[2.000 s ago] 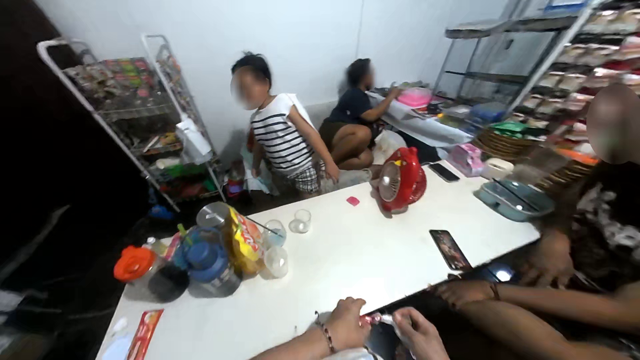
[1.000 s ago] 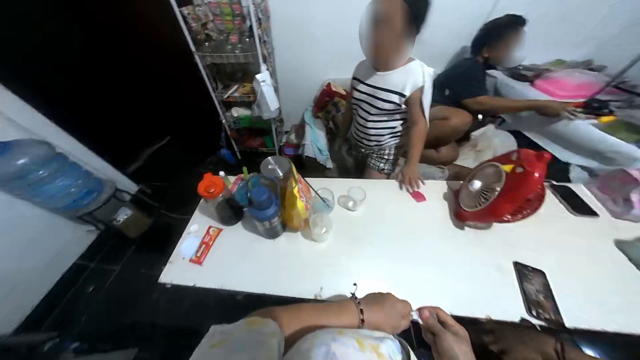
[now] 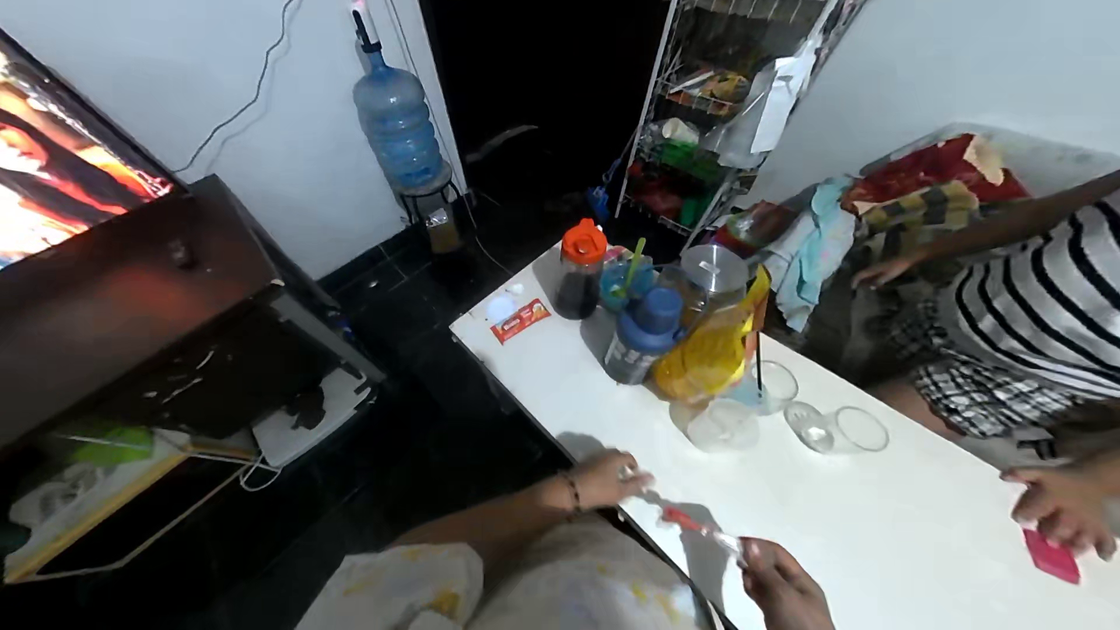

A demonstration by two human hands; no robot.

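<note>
My right hand (image 3: 783, 582), low over the white table, pinches the white end of a small tube-like item with a red end (image 3: 691, 523); blur hides its exact kind. Left of it, at the table's front edge, my left hand (image 3: 605, 479) has its fingers loosely curled and a bracelet at the wrist. I cannot tell if something small is between those fingertips. A red wrapper (image 3: 520, 321) lies flat near the table's left end. Clear plastic cups (image 3: 724, 425) stand behind my hands, beside a yellow bag (image 3: 704, 359) and a blue bottle (image 3: 641, 337).
An orange-lidded jar (image 3: 579, 269) and a wide clear jar (image 3: 713, 271) stand farther back. A person's hand (image 3: 1063, 507) touches a pink object (image 3: 1050, 557) at the right. A dark cabinet (image 3: 131, 306) with a screen, a water bottle (image 3: 398, 122) and a wire rack (image 3: 691, 114) surround the table.
My hands were together around the small item; now they are apart, with the item in my right hand. The view has swung left, bringing in the cabinet and screen.
</note>
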